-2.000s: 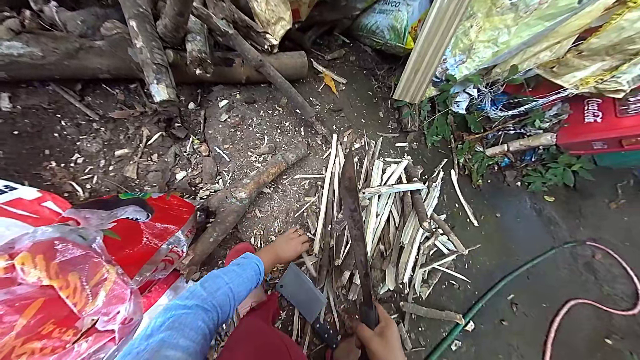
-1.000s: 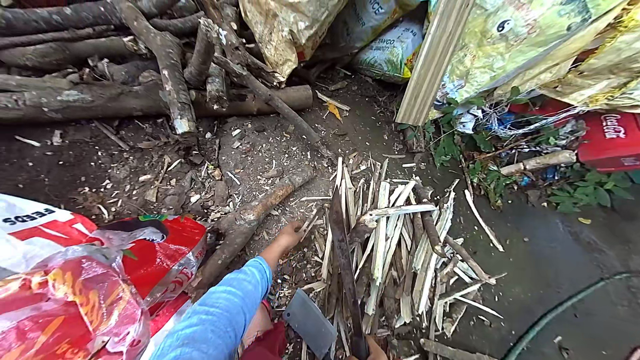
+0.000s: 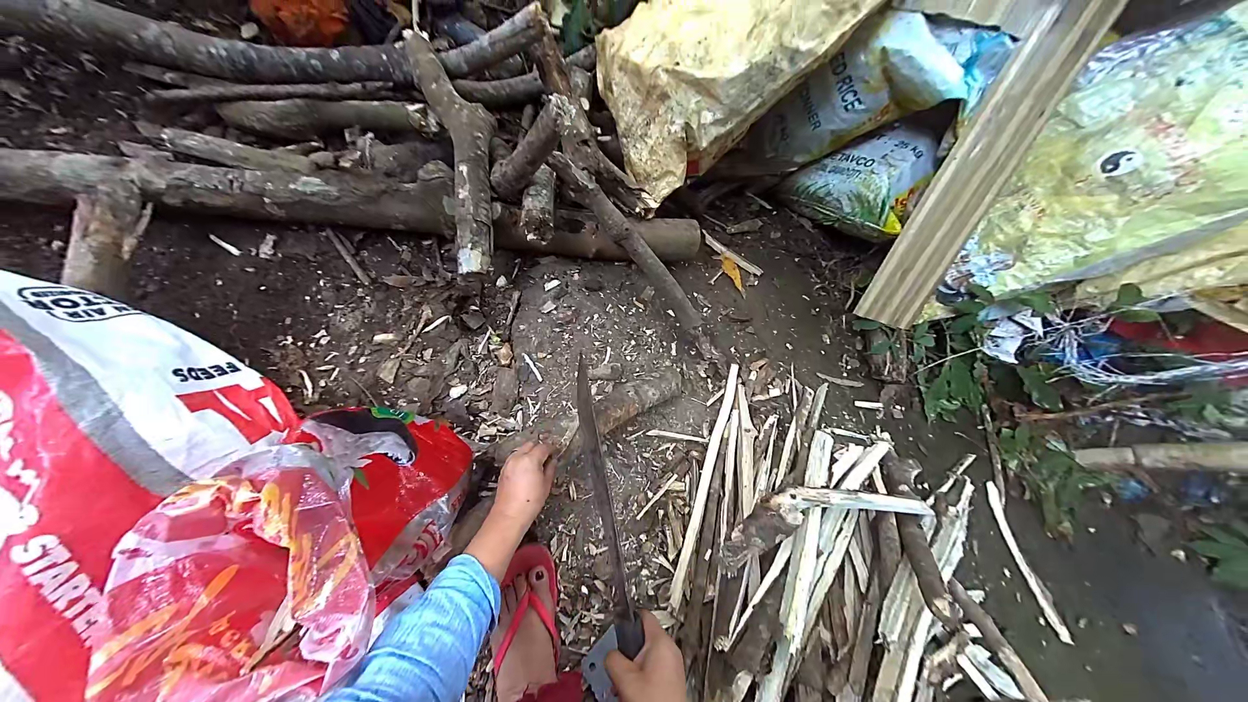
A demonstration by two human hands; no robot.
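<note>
My right hand [image 3: 647, 665] is closed round the dark handle of a machete [image 3: 603, 487], whose long dark blade points up and away, its tip over a short log [image 3: 634, 402] on the ground. My left hand [image 3: 528, 478], at the end of a blue sleeve, is at the near end of that log; a small bit of wood seems to show at its fingertips, but whether it is gripped is unclear. A cleaver blade [image 3: 600, 667] shows partly behind my right hand. Right of the machete lies a pile of split wood sticks [image 3: 809, 546].
Red and white feed sacks [image 3: 146, 468] stand at the left. Thick branches [image 3: 341, 200] are stacked at the back. A wooden plank [image 3: 985, 175] leans before filled sacks [image 3: 858, 175] at the upper right. My foot in a red flip-flop [image 3: 526, 624] is beside the cleaver.
The machete, over the split sticks before, has moved left and is now over the log. My left hand has moved from beside the sticks to the log's near end. The view has shifted left.
</note>
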